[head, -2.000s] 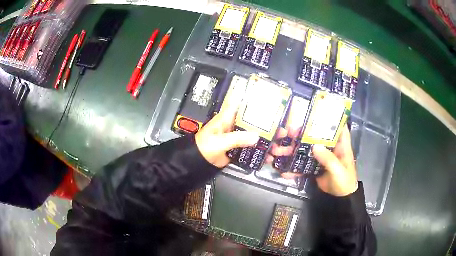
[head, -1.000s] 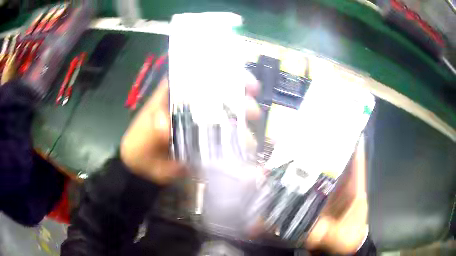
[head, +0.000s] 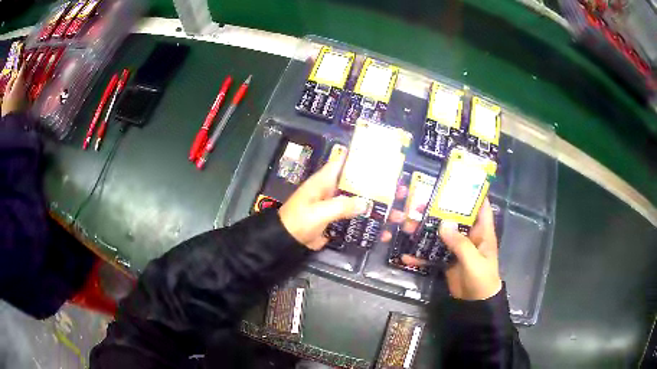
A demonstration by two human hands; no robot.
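My left hand (head: 317, 205) holds a keypad phone (head: 372, 166) with its thumb on the front, above the clear tray. My right hand (head: 472, 249) holds another keypad phone (head: 458, 189), tilted, thumb below its screen. Both screens glow white inside yellow frames. The clear blister tray (head: 529, 270) holds several phones screen up in its far row, such as the far left phone (head: 328, 81). A phone back (head: 292, 166) with an open bay lies at the near left. Another phone (head: 420, 198) shows partly behind my right hand's phone.
Two batteries (head: 286, 308) lie at the near edge. Red pens (head: 211, 119) and a black handset with cable (head: 137, 104) lie left. Another worker's hand (head: 14, 94) touches a filled tray (head: 65, 97). A pale rail (head: 245, 45) borders the green belt.
Both phones were raised close to the camera, glaring and blurred, a second ago. Now they are lower over the tray, screens clearer. Another worker's hand has come in at the left.
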